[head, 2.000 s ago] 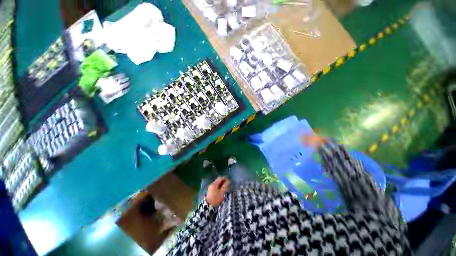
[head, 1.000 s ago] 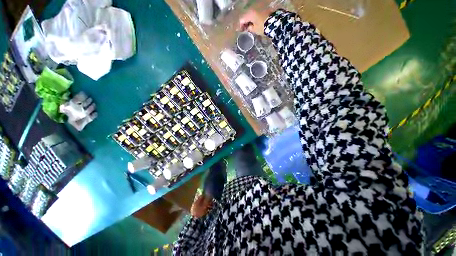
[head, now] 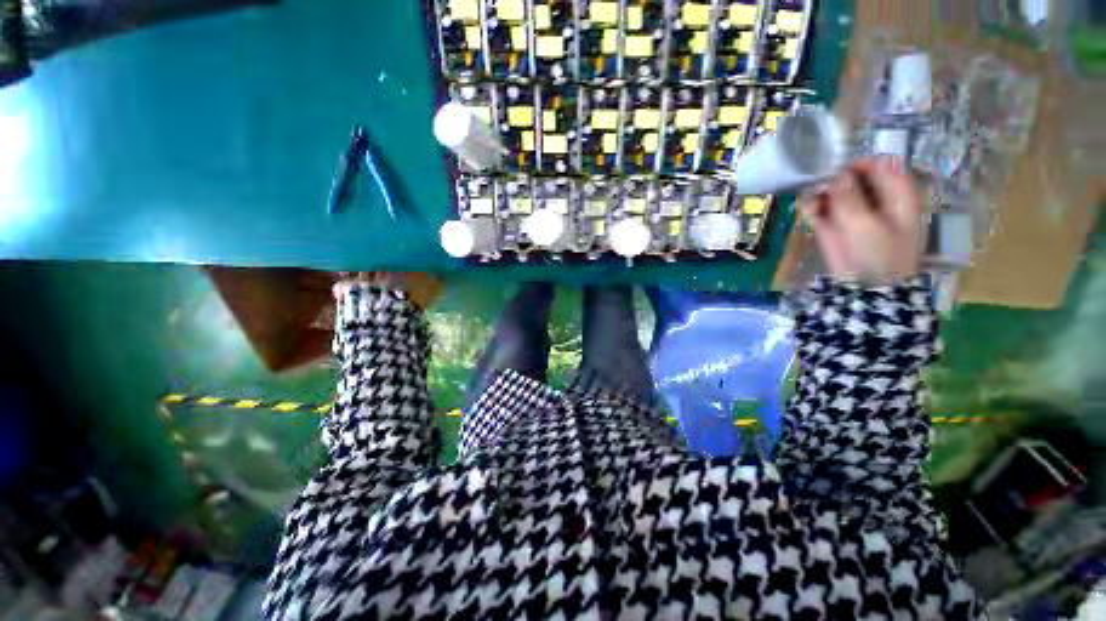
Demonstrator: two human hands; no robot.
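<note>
My right hand (head: 868,218) holds a white plastic cup (head: 788,152) by its rim side, tilted with its open end toward the upper right, over the right end of the circuit boards (head: 606,119). The boards lie in tight rows with yellow blocks. Several other white cups (head: 546,228) stand along the near row, and one (head: 468,134) leans at the left end of the boards. My left hand (head: 370,281) shows only as a sliver at the bench's front edge beyond the sleeve; its fingers cannot be made out.
Blue-handled cutters (head: 363,172) lie open on the green bench (head: 243,146), left of the boards. A clear plastic tray (head: 970,121) with white parts lies on a cardboard sheet (head: 1043,243) at the right. A blue chair (head: 724,364) and a brown box (head: 273,318) are below the bench edge.
My right hand has moved from the clear tray to the boards and now holds a white cup. My left hand has come up to the bench edge. The view has turned and moved nearer the boards.
</note>
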